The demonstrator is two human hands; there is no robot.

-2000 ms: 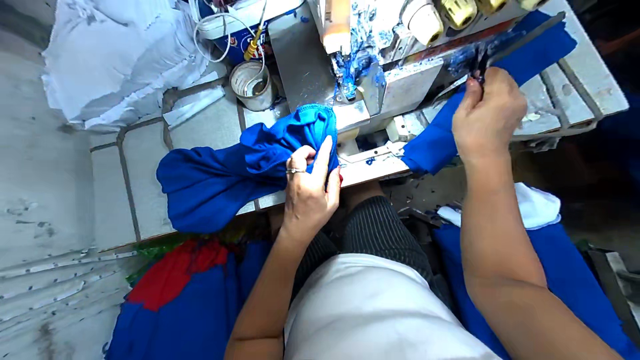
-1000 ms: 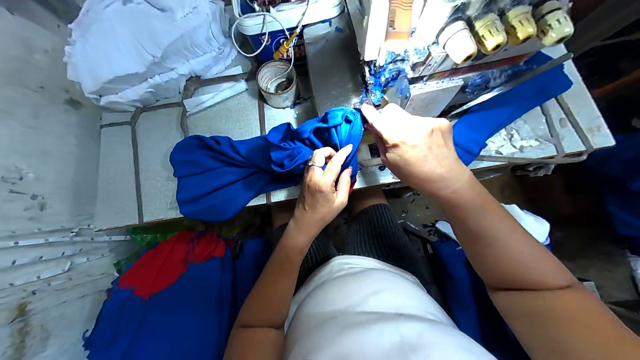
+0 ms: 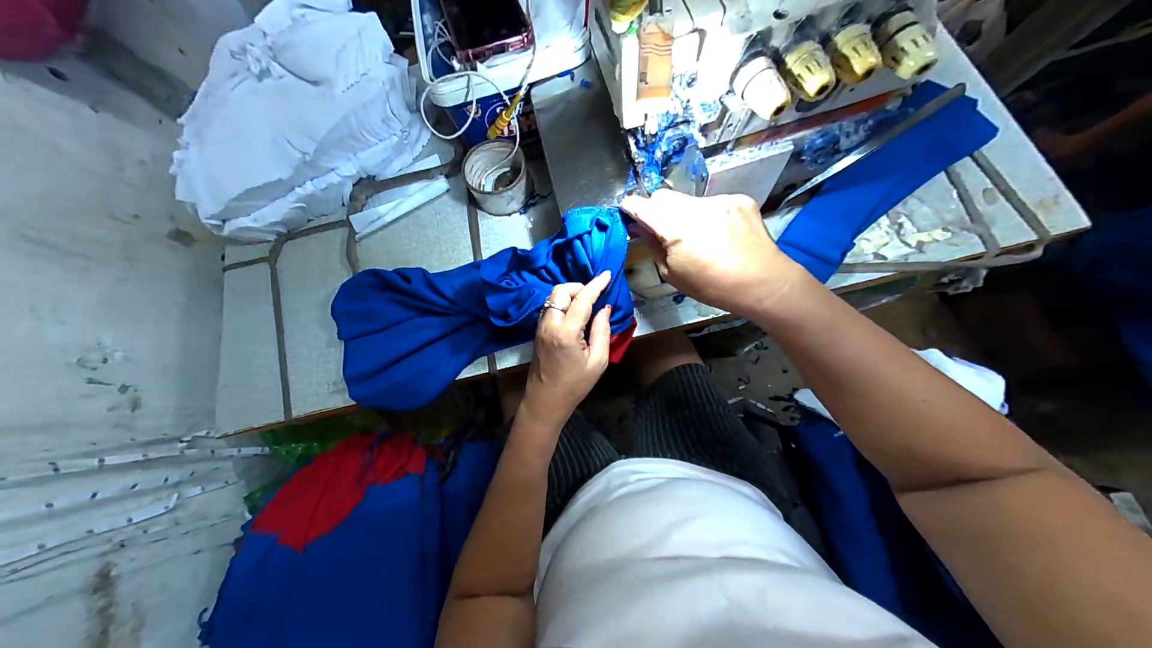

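Note:
A bunched blue garment [image 3: 432, 315] lies across the table's front part, its right end just below the needle area of a serger-type sewing machine [image 3: 657, 108]. My left hand [image 3: 571, 337], with a ring on one finger, rests on the garment's gathered right end and presses it. A bit of red cloth [image 3: 621, 342] shows beneath. At the garment's upper right edge is my right hand [image 3: 711, 238], fingers closed together by the presser area; what lies between them is hidden. A blue fabric strip [image 3: 900, 171] lies right of the machine, under a long metal blade [image 3: 877, 144].
White cloth [image 3: 297, 117] is piled at the back left, near a small cup [image 3: 497, 177] and a bucket holding a phone [image 3: 486, 27] and cable. Thread cones or knobs [image 3: 810, 67] line the machine. Blue and red cloth [image 3: 333, 540] hangs below left; more blue cloth [image 3: 873, 504] lies right.
My right hand, which held dark snips or scissors over the blue strip at the right, has moved left to the garment's edge by the machine. My left hand has stayed on the garment.

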